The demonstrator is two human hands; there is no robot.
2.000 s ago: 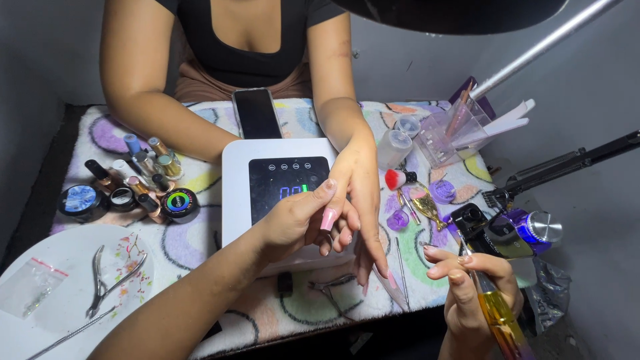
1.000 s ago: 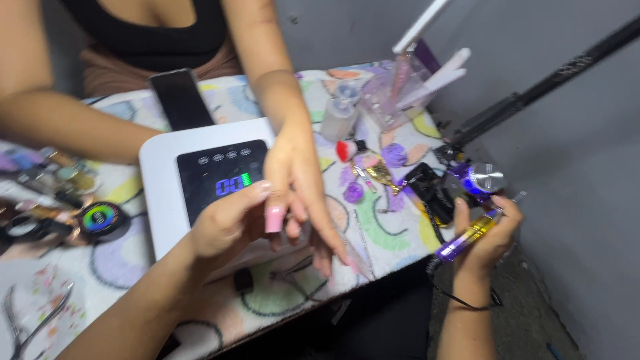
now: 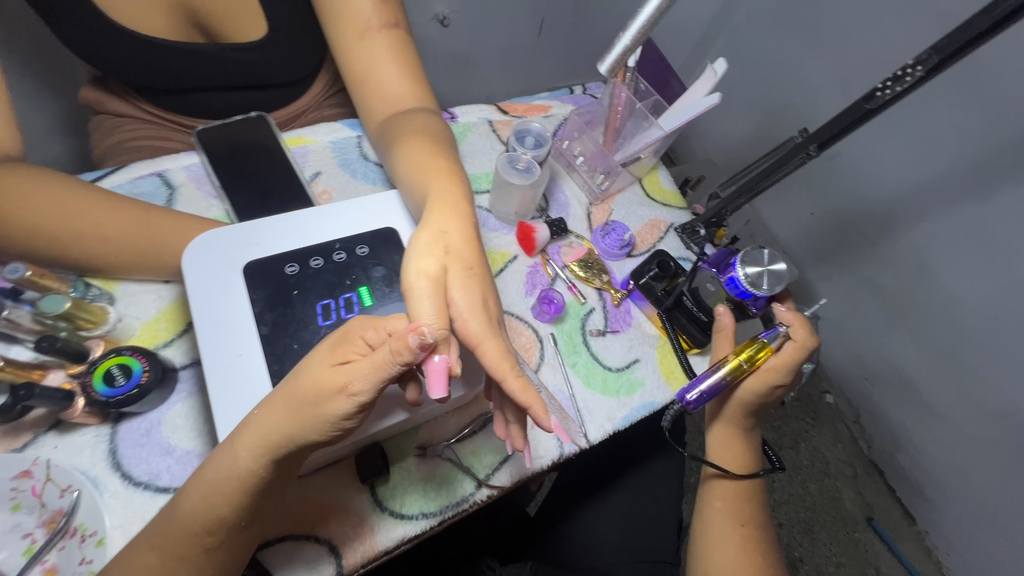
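My left hand (image 3: 356,376) grips the thumb of the other person's hand (image 3: 456,296), a long pink nail showing past my fingers. That hand rests palm down over the front right part of a white nail lamp (image 3: 212,320) with a lit display. At the right, my right hand (image 3: 760,368) holds a purple and yellow electric nail drill (image 3: 732,368), its bit pointing up and right. The fingers of my right hand are at the purple control unit (image 3: 740,276) with a silver knob; whether they touch it I cannot tell. A nail file (image 3: 552,400) lies partly under the person's fingers.
Polish bottles (image 3: 68,312) and a black gel jar (image 3: 124,378) stand left, above a floral plate (image 3: 32,512). Cuticle nippers (image 3: 456,448) lie near the front edge. A phone (image 3: 252,164), clear containers (image 3: 516,184), a red-tipped brush (image 3: 540,234) and a clear organizer (image 3: 600,152) sit farther back. A black lamp arm (image 3: 848,120) crosses the right.
My right hand with the drill has moved up to beside the purple control unit. My left hand keeps its hold on the person's thumb. The view has shifted to the right.
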